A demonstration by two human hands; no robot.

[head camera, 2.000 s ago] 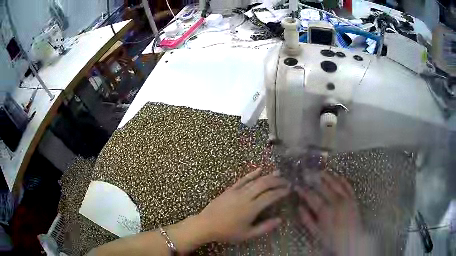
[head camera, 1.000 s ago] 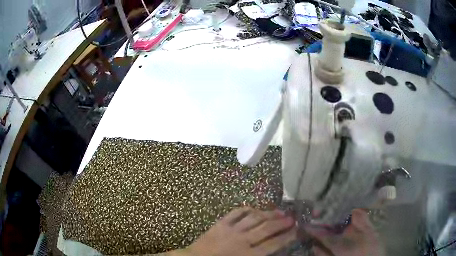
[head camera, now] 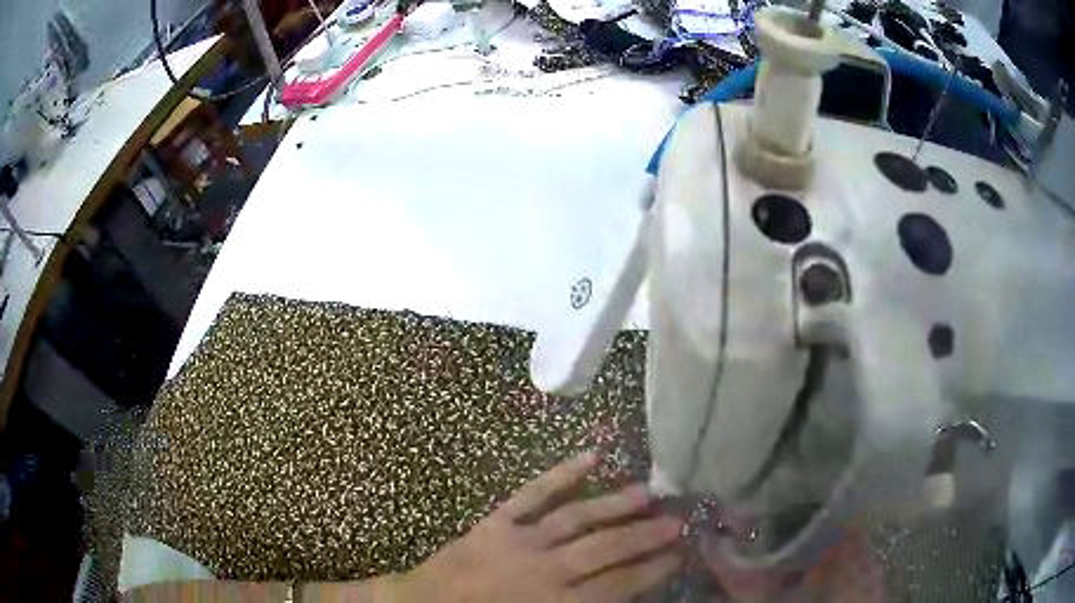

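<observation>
The dark fabric panel with dense tan flecks [head camera: 342, 436] lies over the table's near left part and runs under the off-white sewing machine head [head camera: 754, 318]. My left hand [head camera: 566, 548] lies flat on the panel, left of the needle area, fingers spread and pointing to the machine. My right hand [head camera: 802, 577] is low under the machine head, blurred, partly hidden by the head and cut off by the bottom edge. Its fingers cannot be made out. The needle area is hidden. A white rounded lamp paddle [head camera: 578, 342] overhangs the panel.
A white table [head camera: 413, 224] extends beyond the fabric. A pink-red tray [head camera: 342, 65] is at its far edge. A fabric scrap pile [head camera: 637, 35] lies behind the machine. A pale piece [head camera: 159, 565] is at the lower left. Another wood-edged table [head camera: 71, 153] stands left.
The view has come closer to the machine, and hands and fabric sit lower in the picture. Over the last second my left hand has shifted slightly left in view; my right hand is more hidden.
</observation>
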